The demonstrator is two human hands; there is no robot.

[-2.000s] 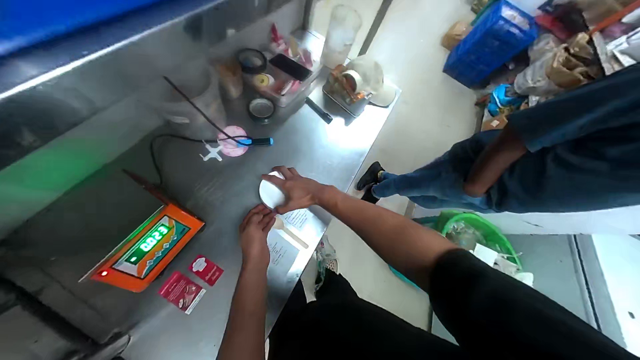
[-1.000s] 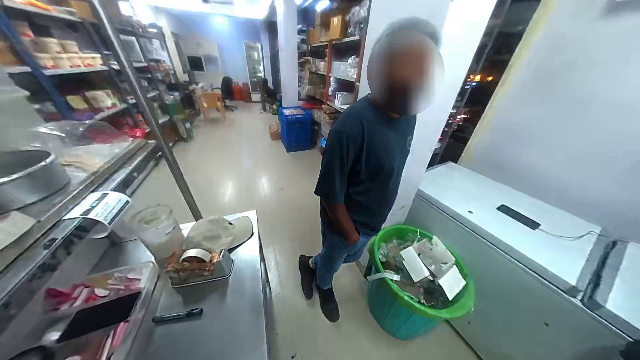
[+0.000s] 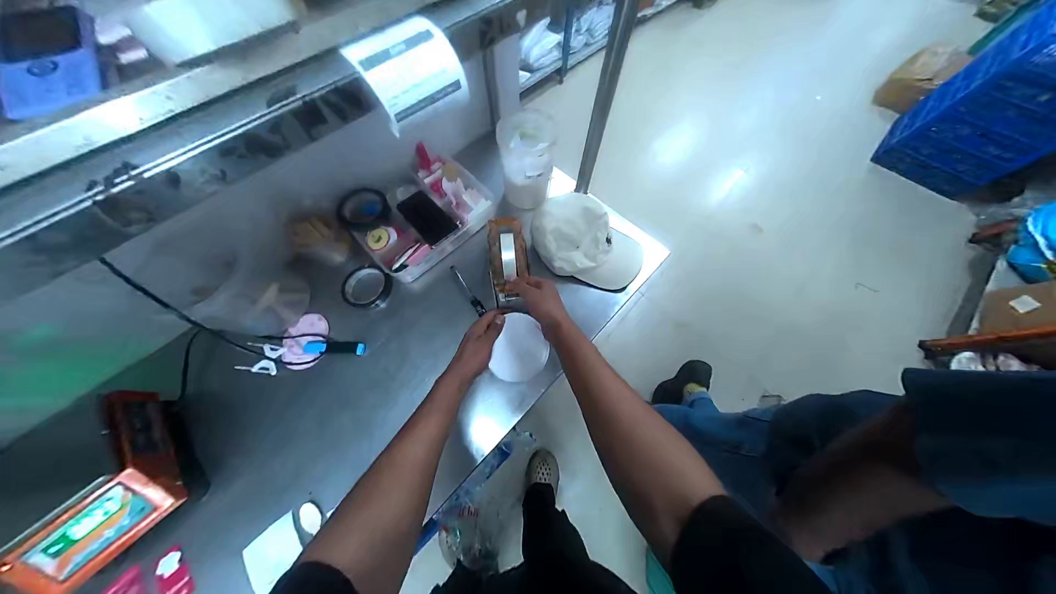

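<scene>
My left hand [image 3: 481, 340] is at the upper left edge of a round white disc or lid [image 3: 520, 348] near the table's front edge. My right hand [image 3: 536, 299] reaches to the near end of a tape dispenser [image 3: 506, 252], its fingers at a pale strip of tape. Whether the left fingers grip the disc, I cannot tell. Left of the dispenser lies a black pen-like tool [image 3: 470, 293]. A white cap [image 3: 582, 239] rests on the dispenser's right.
A plastic tray [image 3: 425, 223] holds a phone and small items, with tape rolls [image 3: 366, 287] beside it. An orange digital scale [image 3: 91, 528] stands lower left. A clear container [image 3: 526, 161] is behind the cap. A person's leg [image 3: 742, 429] is at right, past the table's edge.
Two seconds ago both hands held the white disc nearer the scale; now they are beside the tape dispenser. The view swung up to the room and back down.
</scene>
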